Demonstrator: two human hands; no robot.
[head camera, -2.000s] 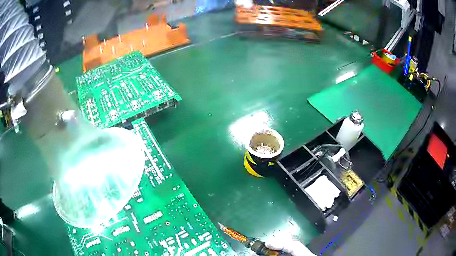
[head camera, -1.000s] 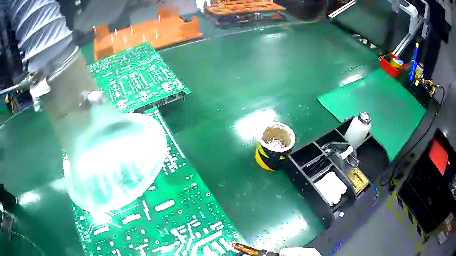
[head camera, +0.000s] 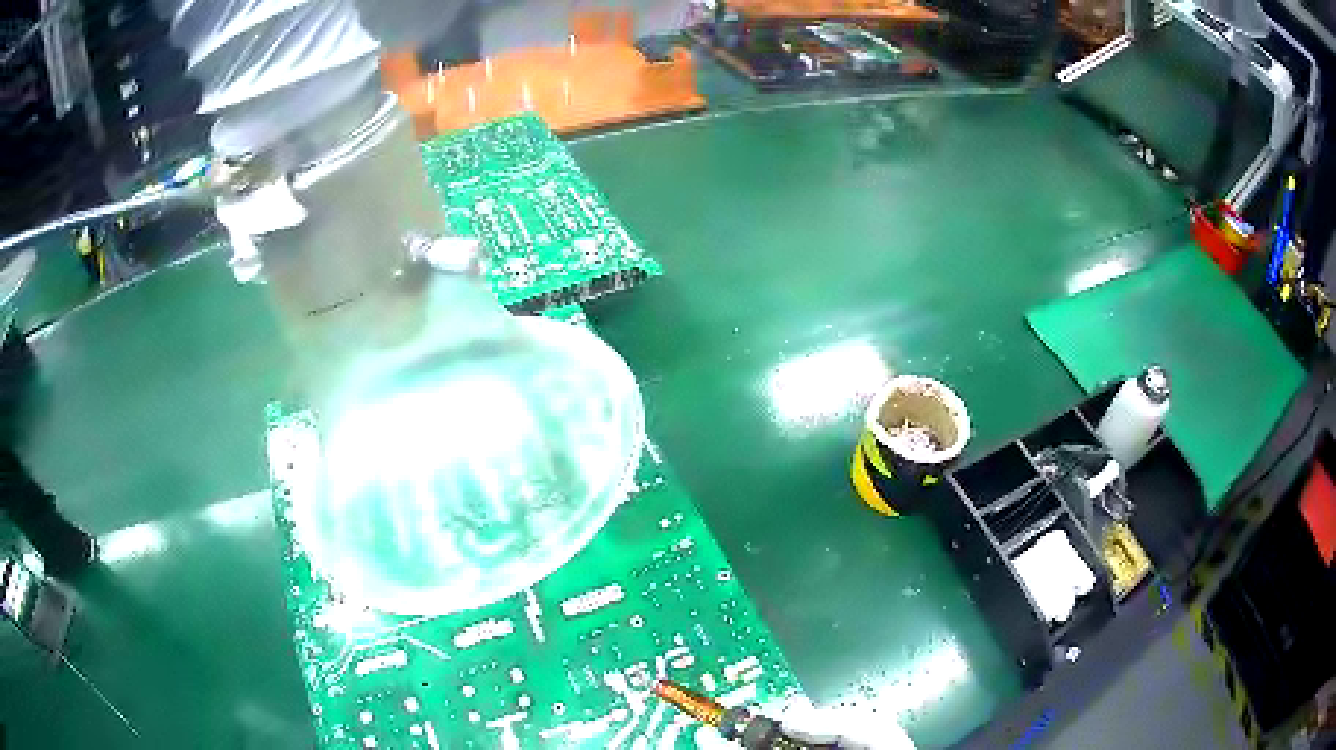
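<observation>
A large green circuit board (head camera: 689, 586) with white and silver markings lies at the lower centre, its upper part covered by the clear fume hood (head camera: 476, 469). My right hand (head camera: 865, 728), in a white glove, is cut off by the bottom edge and holds a soldering iron (head camera: 703, 703). The iron's coppery front points up and left over the board's lower right part. Whether its tip touches the board cannot be told. My left hand is not in view.
A second board (head camera: 542, 213) lies beyond the hood, before an orange carrier (head camera: 586, 85). A black-and-yellow tub (head camera: 884, 476) stands left of a black divided tray (head camera: 979, 516) with a white bottle (head camera: 1133, 418). A green mat (head camera: 1201, 352) lies behind. A white ribbed duct (head camera: 286, 66) hangs upper left.
The whole view has shifted, so the bench things sit further right in the picture. The iron has moved from the board's right edge to over its lower right part.
</observation>
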